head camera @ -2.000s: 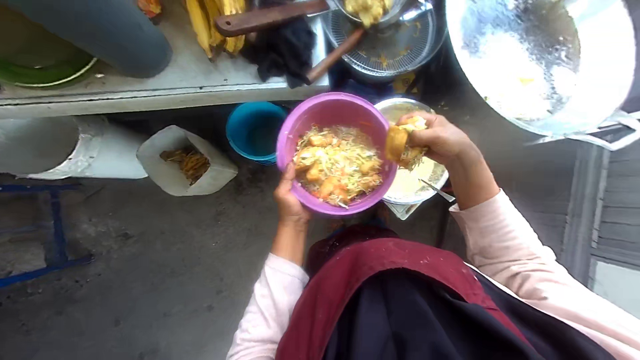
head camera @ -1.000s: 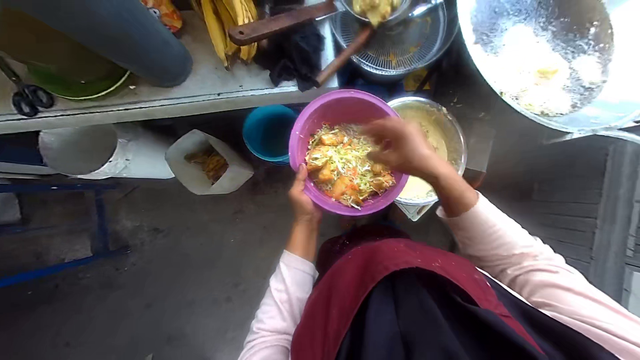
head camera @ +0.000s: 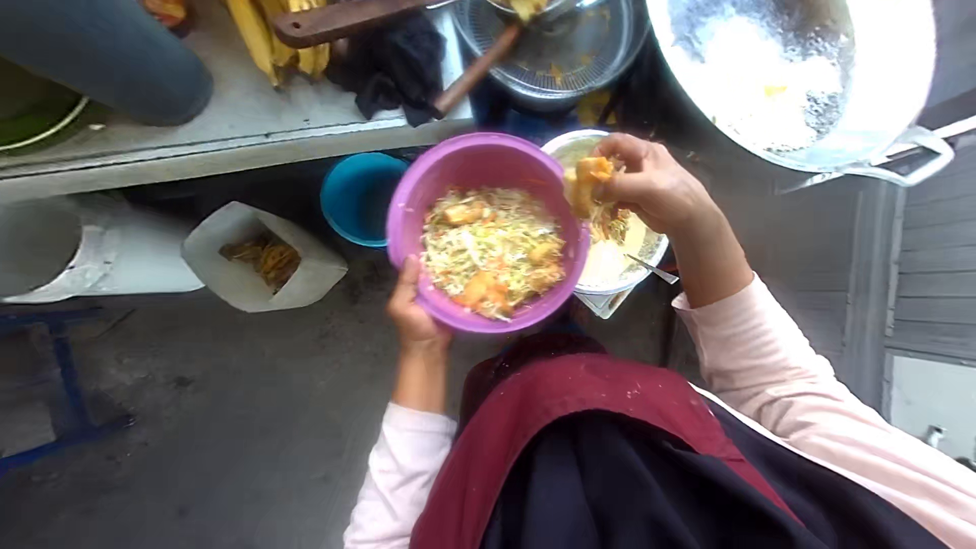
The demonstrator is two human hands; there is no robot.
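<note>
My left hand (head camera: 417,305) grips the lower left rim of a purple plastic bowl (head camera: 408,221), tilted toward me. Inside lie shredded vegetables (head camera: 492,244) with several golden-orange pieces of food among them. My right hand (head camera: 648,183) is just off the bowl's right rim, its fingers closed on a golden piece of food (head camera: 587,187) with shreds hanging below it. Under that hand is a bowl of pale batter (head camera: 606,267), partly hidden by the purple bowl, with a metal spoon (head camera: 652,269) leaning out over its edge.
A large metal pan of bubbling oil (head camera: 801,91) stands at upper right, its handle (head camera: 926,156) sticking out. Wooden-handled strainers cross a metal basin (head camera: 572,76). Bananas (head camera: 255,38) and a black cloth (head camera: 393,65) lie on the counter; a blue bucket (head camera: 358,198) and a cut white container (head camera: 305,282) stand below.
A second ago my right hand was over the vegetables in the purple bowl; now it is at the right, over the batter bowl, holding a piece of food. My left hand keeps its hold.
</note>
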